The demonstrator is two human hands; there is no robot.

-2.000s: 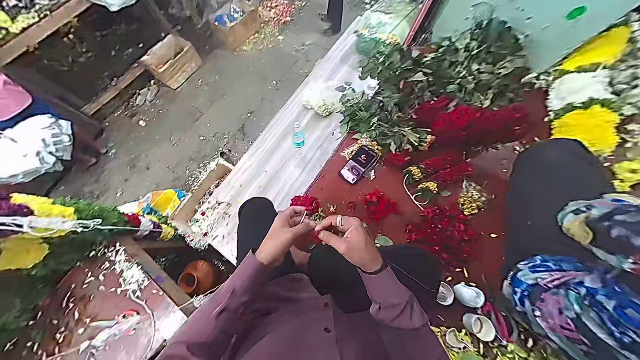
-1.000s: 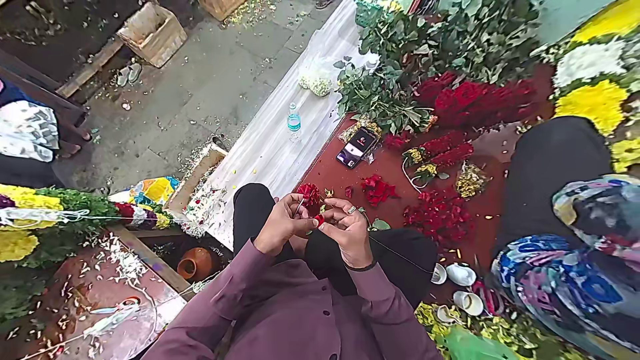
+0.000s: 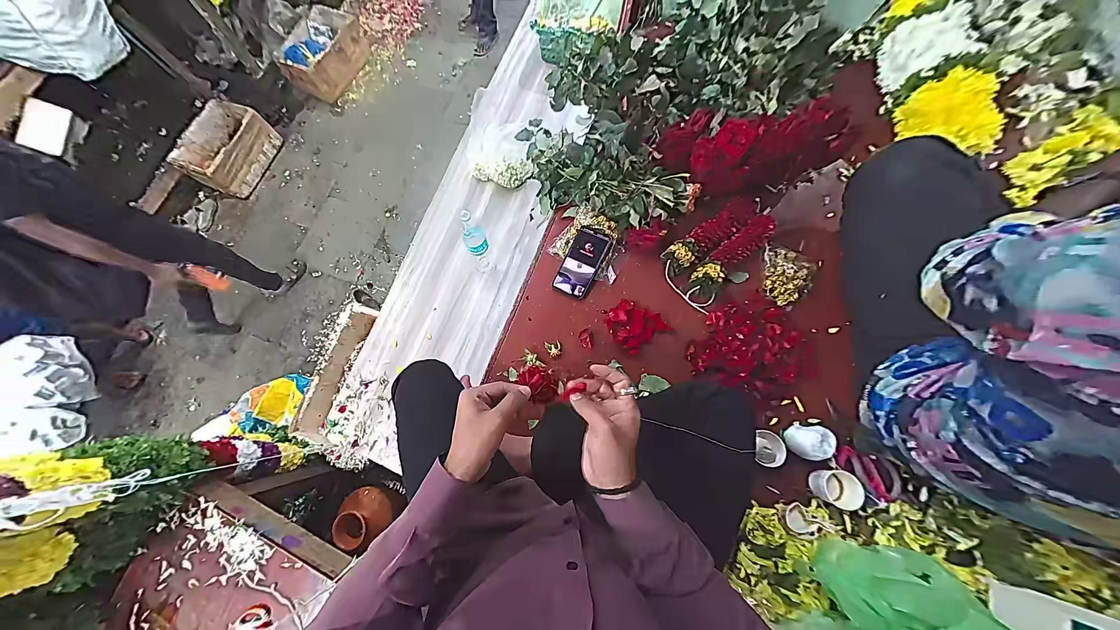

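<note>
My left hand (image 3: 483, 426) grips a red rose (image 3: 537, 382) by its side, above my crossed legs. A red petal (image 3: 575, 390) is pinched between the thumb and fingers of my right hand (image 3: 610, 426), just right of the rose. A thin thread (image 3: 696, 431) runs from near my right hand to a small white cup (image 3: 770, 449). Beyond my hands, loose red petals (image 3: 635, 325) lie on the red surface, with a larger petal heap (image 3: 751, 350) to the right. Bundled red roses (image 3: 761, 149) with leafy stems lie farther back.
A smartphone (image 3: 583, 262) lies on the red surface; a water bottle (image 3: 474, 236) stands on white cloth. A seated person in patterned fabric (image 3: 989, 420) is close on the right. At left are a clay pot (image 3: 362, 518), a wooden crate (image 3: 225, 147) and a walking person (image 3: 96, 245).
My hands have moved slightly apart, and a red petal now shows in my right fingers. A walking person has come into view at the left.
</note>
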